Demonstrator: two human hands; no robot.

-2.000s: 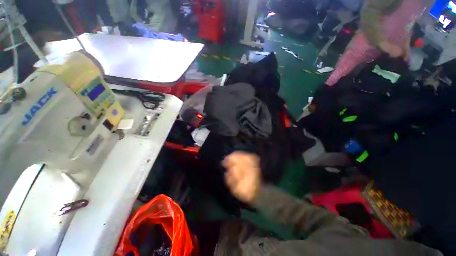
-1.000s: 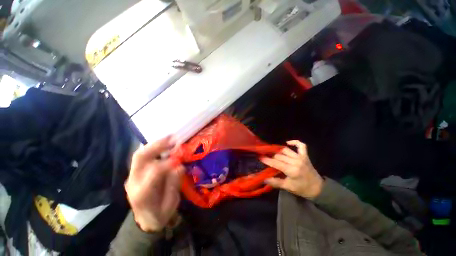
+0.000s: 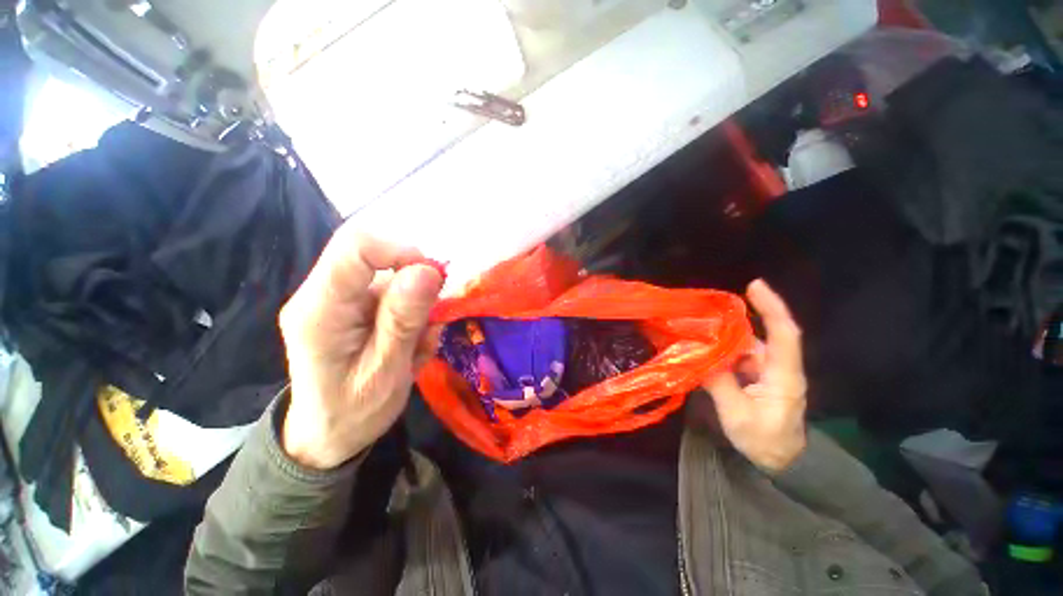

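Observation:
A red plastic bag (image 3: 664, 305) is held open over my lap. My left hand (image 3: 356, 349) pinches its left rim between thumb and fingers. My right hand (image 3: 758, 384) holds its right rim, with the fingers partly spread. Inside the bag lie a purple patterned item (image 3: 525, 359) and something shiny and black (image 3: 611, 349). Neither hand touches these contents, as far as I can see.
The white sewing-machine table (image 3: 606, 140) is just beyond the bag, with thread snips (image 3: 490, 107) on it. Black garment cloth (image 3: 175, 256) hangs at the left over a yellow printed strip (image 3: 146, 437). Dark garments (image 3: 863, 279) are heaped at the right.
The view has swung down from the workshop to my lap. Both hands have come to the bag and hold its mouth open; the right hand has moved outward, widening it.

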